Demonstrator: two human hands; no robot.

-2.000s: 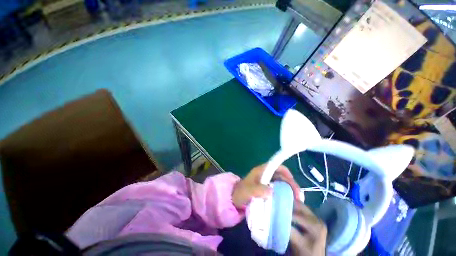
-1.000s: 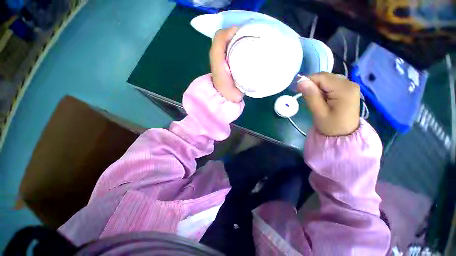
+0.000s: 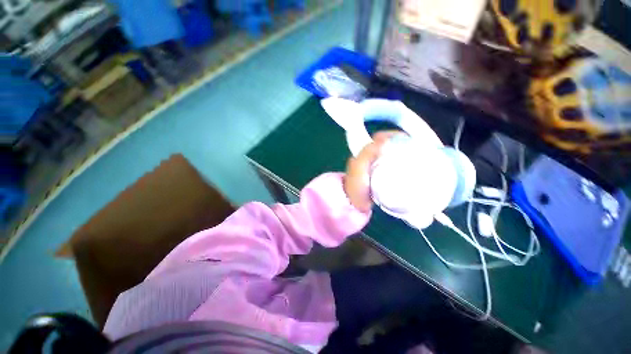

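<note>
My left hand grips the white cat-ear headphones by one round ear cup, above the green bench. One pointed ear and the band show behind the cup, and a pale blue cushion shows at its right. A white cable runs to the lower edge of the cup; its plug end is at the cup, but I cannot tell if it is seated. More white cables with small rectangular plugs lie tangled on the bench. My right hand is not clearly visible; a blurred patch shows at the bottom edge.
A blue bin with clear bags stands at the back left of the bench. A blue tray with small white pieces is at the right. A monitor stands behind. A brown carton is left of the bench.
The view has shifted. The headphones now have a cable at the cup. My right hand, earlier pinching something small beside the cup, has left it. My left hand still holds the cup.
</note>
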